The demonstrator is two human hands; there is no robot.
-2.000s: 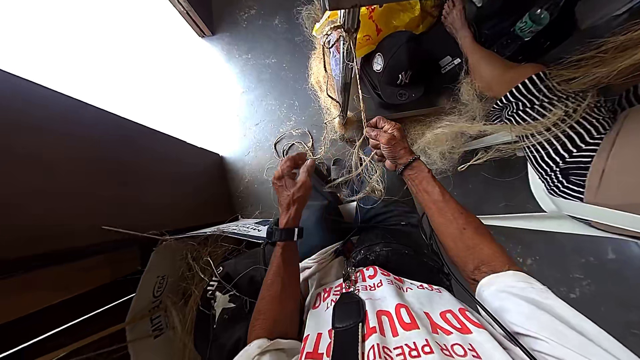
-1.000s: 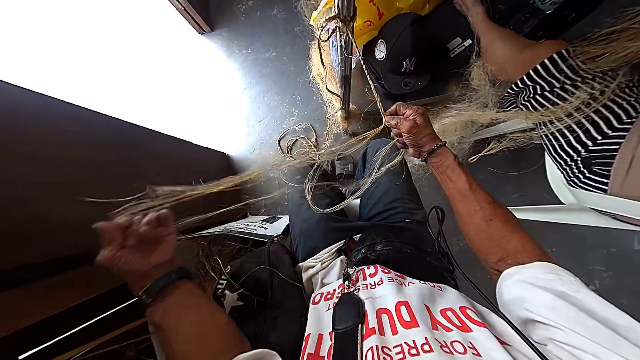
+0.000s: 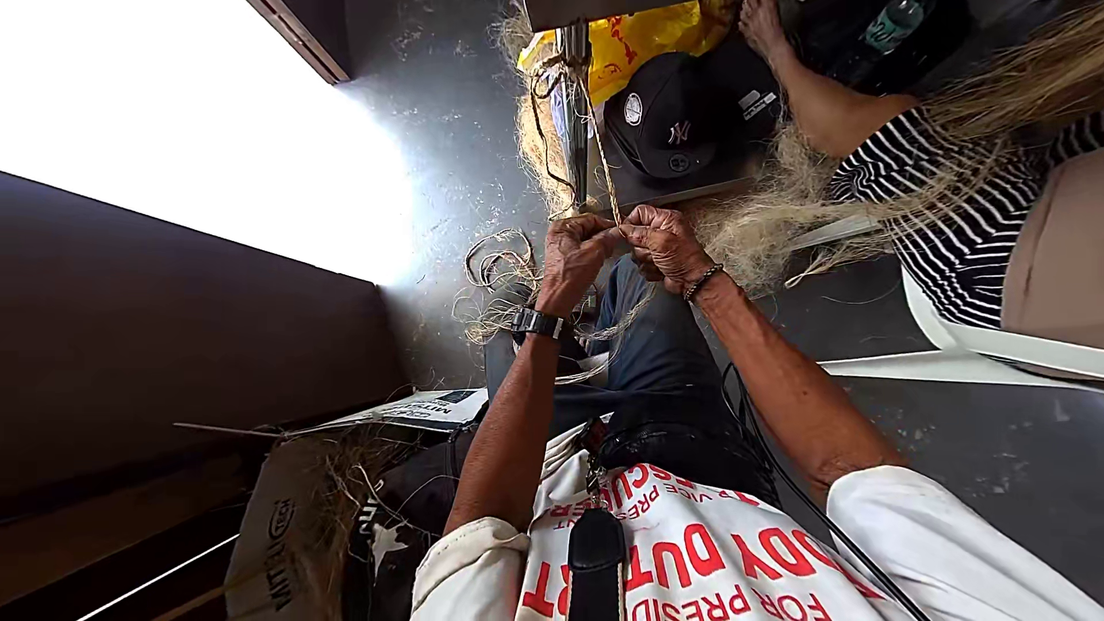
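A thin twisted cord of pale plant fibre (image 3: 604, 159) runs down from a knot on an upright metal post (image 3: 576, 129). Both hands meet at its lower end. My left hand (image 3: 580, 254) pinches the strands there, fingertips against those of the other hand. My right hand (image 3: 666, 246) grips the cord at the same spot, fingers curled. Loose fibres (image 3: 604, 332) trail below the hands over my dark trousers. A looped bundle of thin cord (image 3: 500, 263) lies left of my left hand. Exactly how the strands cross between the fingertips is hidden.
Black caps (image 3: 668, 121) and a yellow plastic bag (image 3: 647, 43) are beyond the post. At right, a person in a striped garment (image 3: 940, 224) sits on a white plastic chair (image 3: 983, 341), with raw fibre (image 3: 776, 224) alongside. A box with fibre (image 3: 285, 517) stands lower left.
My left hand, out at the far left with long strands a second ago, is back beside my right hand at the cord. The long strands no longer stretch out to the left.
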